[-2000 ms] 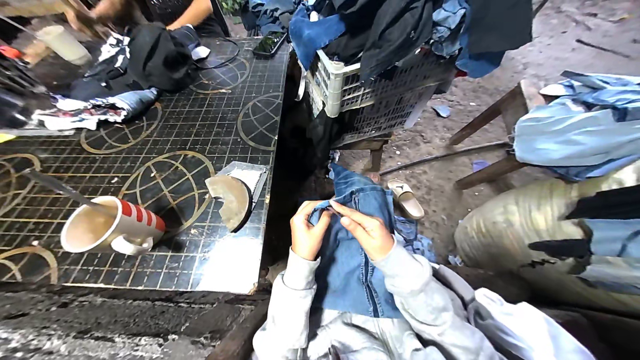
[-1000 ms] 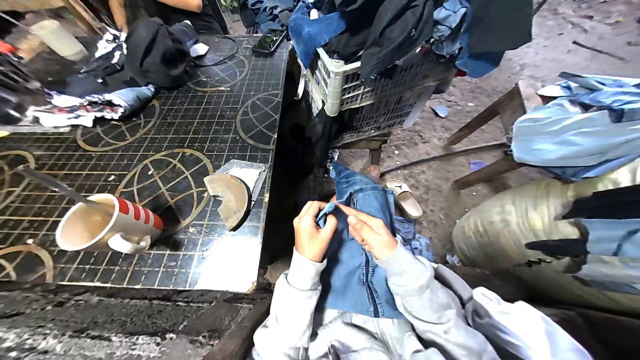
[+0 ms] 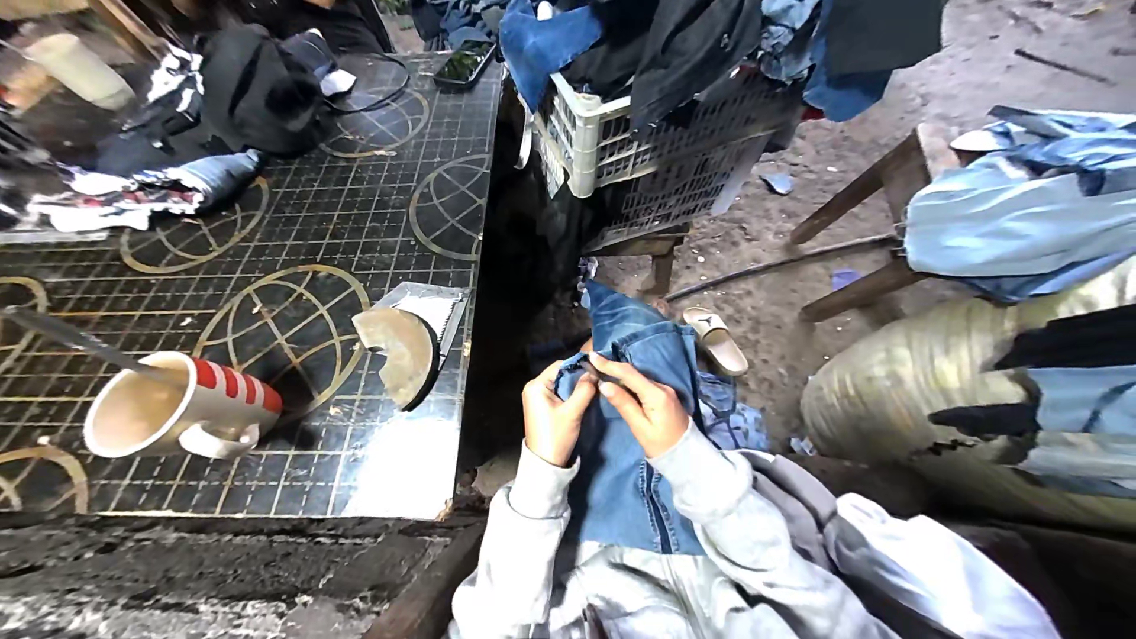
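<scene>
A blue denim garment piece (image 3: 621, 497) with a stitched seam lies over my lap. My left hand (image 3: 557, 413) pinches a folded edge of the denim between thumb and fingers. Close beside it, my right hand (image 3: 646, 404) holds the same edge, fingertips almost touching the left ones. What lies between the fingertips is too small to tell. Left of my hands, on the table (image 3: 311, 479), are a broken, crescent-shaped piece (image 3: 399, 355) and a small silvery packet (image 3: 435, 306) under it. A white mug with red marks (image 3: 222, 399) holds a brown drink and a spoon (image 3: 80, 337).
A plastic crate (image 3: 586, 133) heaped with dark and denim cloth stands ahead. A phone (image 3: 466, 64) and a black cloth bundle (image 3: 257, 98) rest on the table. At right are a wooden stool (image 3: 896, 177) with light blue denim and a bulging sack (image 3: 887, 382). A slipper (image 3: 717, 341) lies on the ground.
My hands stay at the denim's edge, with small shifts of the fingers. The other person's arms at the table's far side have moved mostly out of view.
</scene>
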